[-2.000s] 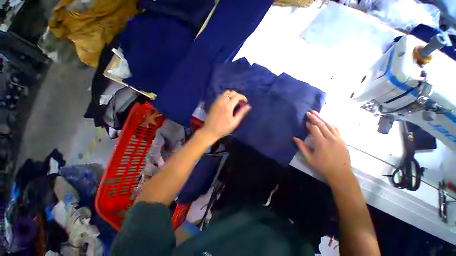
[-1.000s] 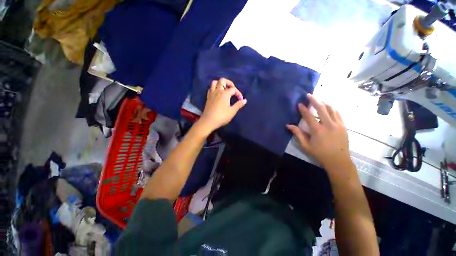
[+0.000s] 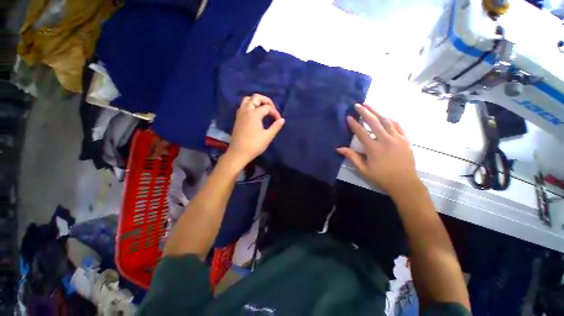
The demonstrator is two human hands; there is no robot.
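A navy cloth panel [image 3: 315, 114] lies flat and slightly wrinkled at the table's front left, its lower edge past the table edge. My left hand [image 3: 255, 128] is over its left part, fingers curled and thumb near the index tip; whether cloth is pinched between them cannot be told. My right hand [image 3: 382, 145] lies on the panel's right edge, palm down with fingers apart. A long navy cloth piece [image 3: 192, 80] lies left of the panel and hangs over the table edge.
The white sewing machine head [image 3: 476, 46] stands at upper right. Black-handled shears [image 3: 493, 166] and a slim metal tool [image 3: 542, 197] lie right of my right hand. A red basket [image 3: 145, 207] with cloth pieces is below left. A yellow-orange sack [image 3: 65, 46] is at upper left.
The view has shifted, so the table, the panel and both hands appear further left. My hands keep nearly the same pose on the panel.
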